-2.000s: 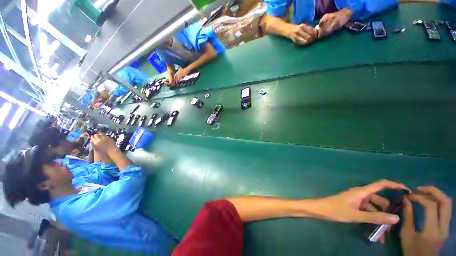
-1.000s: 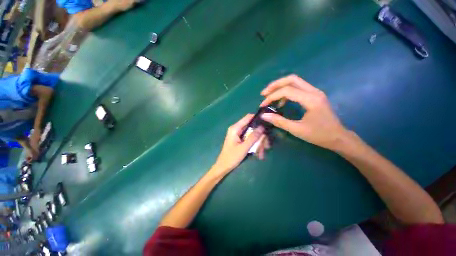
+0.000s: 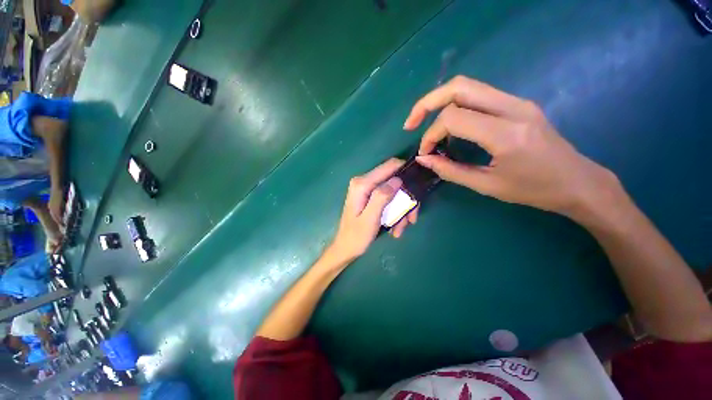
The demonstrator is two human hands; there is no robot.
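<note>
A black mobile phone (image 3: 422, 179) with a bright white rectangle at its lower end is in front of me. My left hand (image 3: 365, 205) holds the phone at its lower part, thumb on top near the white rectangle. My right hand (image 3: 500, 148) is at the phone's upper end, its thumb and a finger brought together at the edge; another finger is raised. Whether something tiny is pinched there is hidden by the fingertips.
Black phones (image 3: 192, 83) and small pale rings (image 3: 150, 146) lie on the green belt at left. A blue bin (image 3: 120, 351) stands lower left. Other workers' arms (image 3: 51, 148) are at the left edge. A pale round disc (image 3: 503, 340) is at the near bench edge.
The view has swung from along the line onto the bench before me. My left hand still holds the phone, whose white rectangle shows more fully; my right hand stays at its upper end.
</note>
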